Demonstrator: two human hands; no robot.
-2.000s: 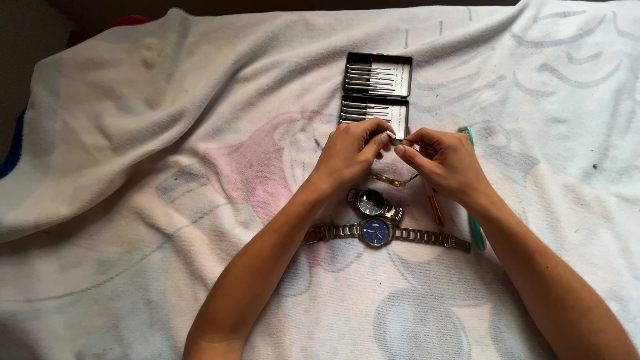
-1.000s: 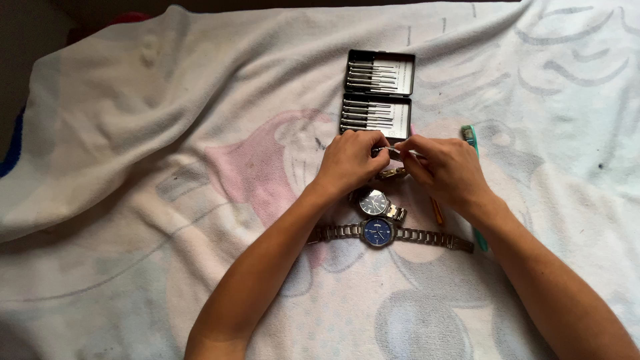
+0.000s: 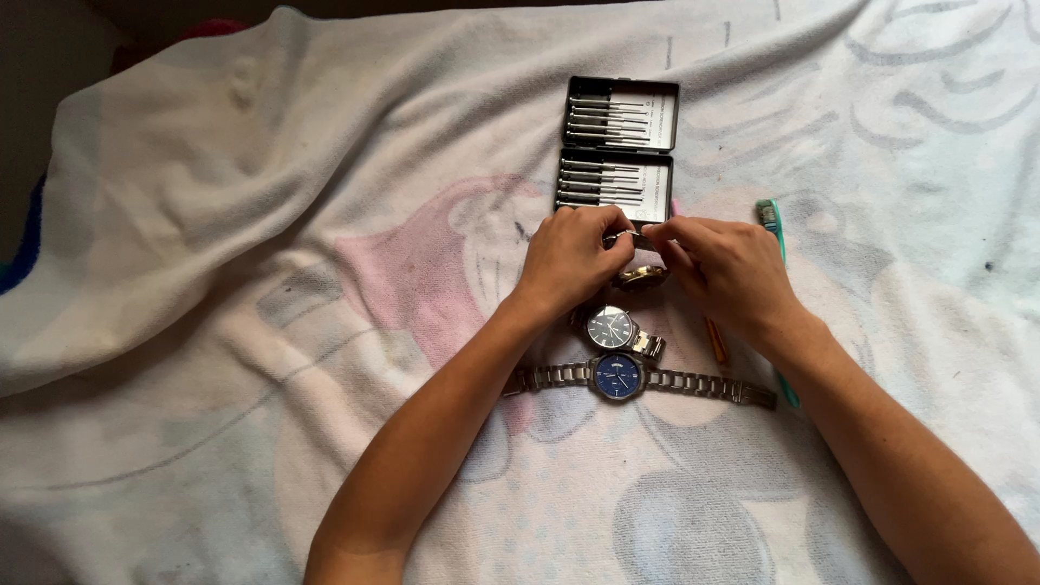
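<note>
My left hand [image 3: 578, 250] and my right hand [image 3: 719, 268] meet just below an open case of precision screwdrivers [image 3: 668, 183]. Between their fingertips they pinch a small metal piece [image 3: 635, 237], partly hidden, perhaps part of a watch band. Right under the fingers is a gold-toned watch [image 3: 643, 278]. Nearer me lies a watch with a dark dial [image 3: 609, 327] and a metal bracelet. Touching or close below it, a blue-dialled watch [image 3: 618, 376] lies face up, its metal bracelet stretched out to both sides.
A green toothbrush [image 3: 782, 231] lies right of my right hand, partly under my forearm. An orange-brown stick-like tool [image 3: 717, 340] shows below that hand. A wrinkled, printed blanket [image 3: 390, 244] is spread under everything, with a raised fold at the left.
Both hands stay together near the case, with small shifts of the fingers. The gold-toned watch between the forearms shows differently, its case now visible below the fingers.
</note>
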